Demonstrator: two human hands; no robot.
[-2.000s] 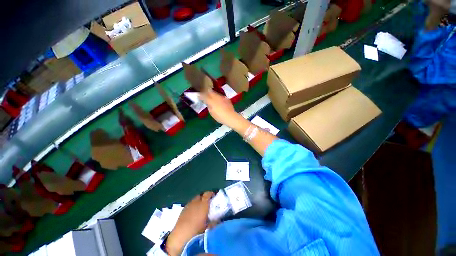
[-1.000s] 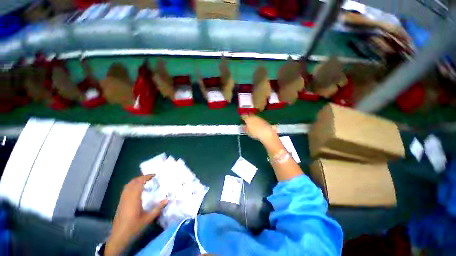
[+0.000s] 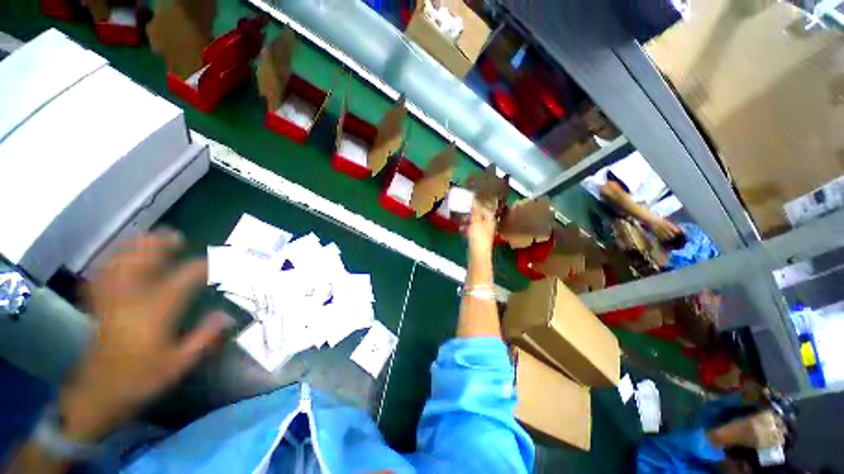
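Note:
A loose pile of small white leaflets [image 3: 310, 292] lies on the dark green bench in front of me. My left hand [image 3: 139, 324] is blurred, raised left of the pile, fingers spread and empty. My right hand [image 3: 481, 222] reaches over the belt's edge rail to an open red box [image 3: 449, 208] that shows something white inside. The fingers are small and blurred there, so I cannot tell whether they hold a leaflet. Other open red boxes [image 3: 354, 148] with brown flaps stand in a row on the green belt.
Two brown cartons [image 3: 564, 333] stand right of my right forearm. A large white carton or stack [image 3: 83, 148] is at the left. Grey metal framing [image 3: 685, 148] crosses the upper right. Other people's hands [image 3: 740, 430] and blue sleeves show at the right.
The view has turned and tilted. My left hand has left the leaflet pile and moved left, fingers spread. My right arm still reaches to the boxes on the belt.

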